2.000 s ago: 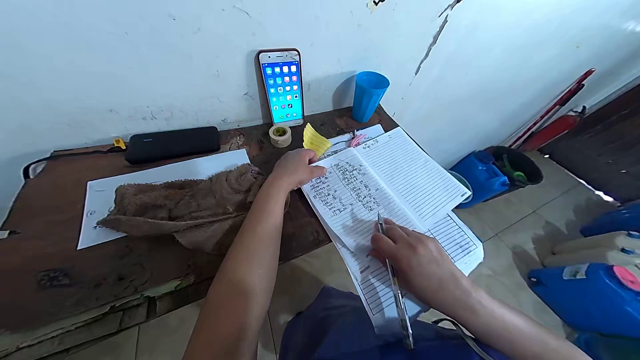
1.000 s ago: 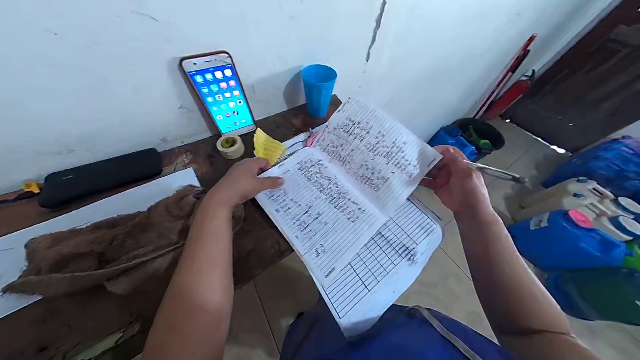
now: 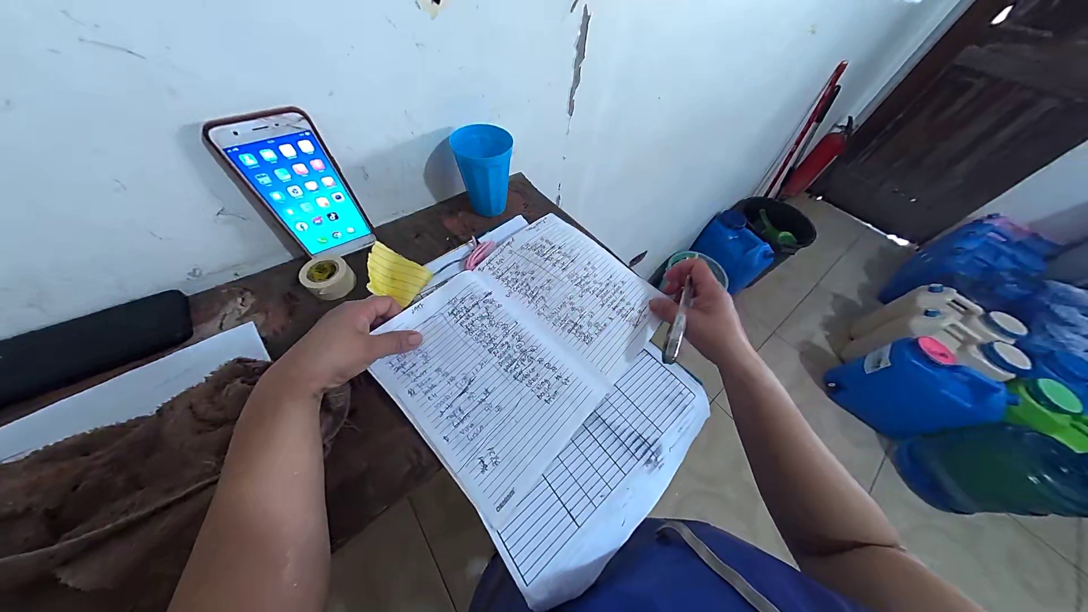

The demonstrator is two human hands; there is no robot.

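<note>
An open notebook (image 3: 510,382) with handwriting on both pages lies over a sheet with a printed grid (image 3: 595,450) at the table's corner. My left hand (image 3: 344,340) holds the notebook's left page at its upper left edge, thumb on top. In my right hand (image 3: 701,310) is a pen (image 3: 677,327), pointing down, and the fingertips touch the right page's outer edge. Beside my left hand are a torn yellow lined paper (image 3: 396,274) and a roll of tape (image 3: 327,278). A pink item (image 3: 478,253) lies at the notebook's top edge.
A lit phone (image 3: 293,183) leans on the wall. A blue cup (image 3: 483,170) stands at the wooden table's (image 3: 382,484) back corner. A brown cloth (image 3: 127,476), white paper and black case (image 3: 93,344) lie left. Blue jugs (image 3: 918,387), buckets and a fire extinguisher (image 3: 818,161) stand right.
My right hand has moved from the notebook's lower page to its right edge, with the pen still in it. A different spread of written pages now shows. The view has shifted.
</note>
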